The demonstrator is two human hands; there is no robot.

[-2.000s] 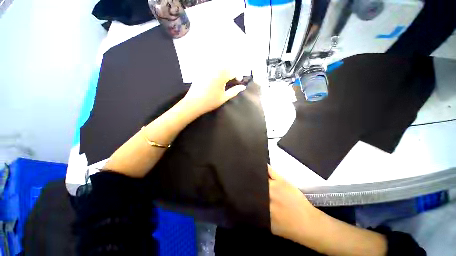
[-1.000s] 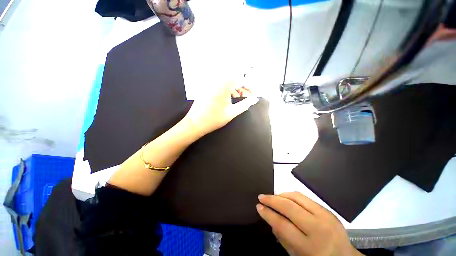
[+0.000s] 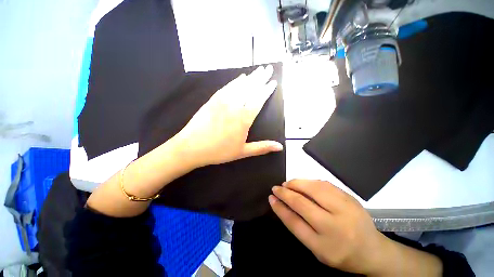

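A dark cut fabric panel [image 3: 216, 184] lies on the white table in front of me, its straight right edge beside the lit needle area. My left hand [image 3: 227, 119] lies flat on the panel, fingers spread, fingertips near its top right corner. My right hand [image 3: 330, 224] pinches the panel's right edge near the table's front. The sewing machine's presser foot area [image 3: 303, 46] is just beyond the panel's top right corner; bright light hides its detail.
A second dark panel [image 3: 127, 70] lies at the left. More dark pieces [image 3: 390, 119] lie at the right, under a translucent blue-grey block [image 3: 374, 67]. A ruler tape [image 3: 417, 221] runs along the front edge. A blue crate [image 3: 46, 178] stands at lower left.
My left hand has gone from gripping near the panel's top corner to lying flat with fingers spread. My right hand still pinches the edge. The view has shifted, and the patterned object is out of view.
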